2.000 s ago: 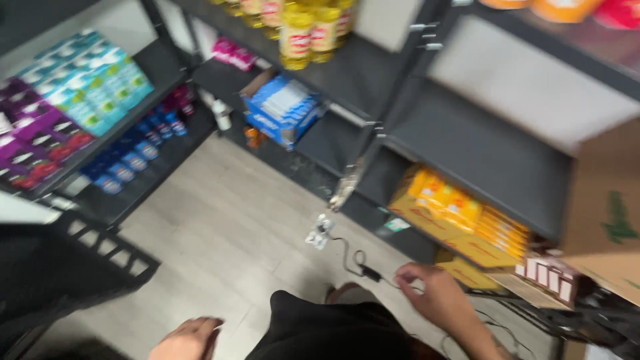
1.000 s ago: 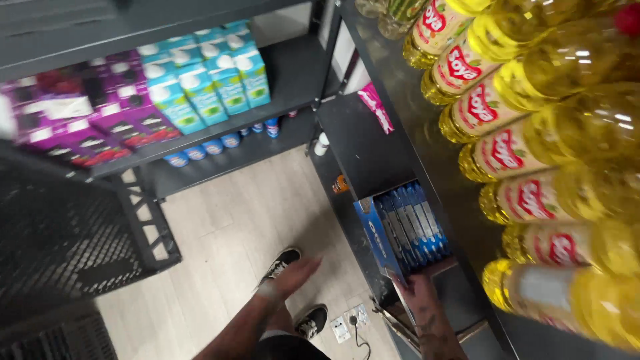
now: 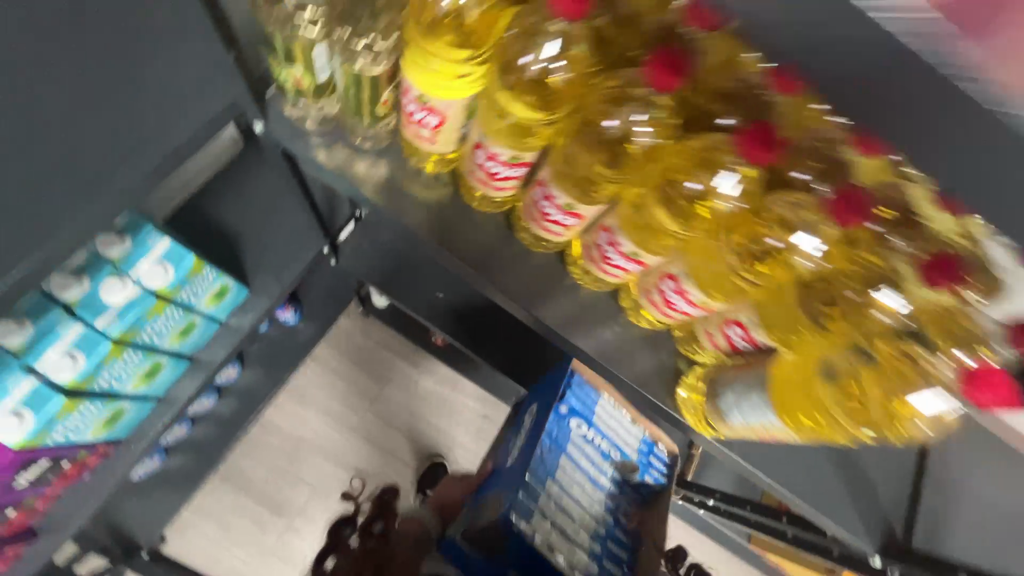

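A blue open-topped Oreo carton, filled with rows of wrapped packs, is tilted in the lower middle of the head view, in front of the shelf. My left hand is at the carton's left side, blurred and dark, its fingers partly hidden against the cardboard. My right hand cannot be made out; the carton may hide it. Just above and right of the carton, several bottles of yellow oil with red caps stand on a dark shelf.
Teal drink cartons and purple cartons fill a shelf at left, with blue-topped items below. Glass jars stand beside the oil. The dark shelf edge runs diagonally above the light floor.
The Oreo carton has come off the lower shelf where it sat earlier and is now raised nearer to me. My left hand, free over the floor before, is now at the carton. The view has swung.
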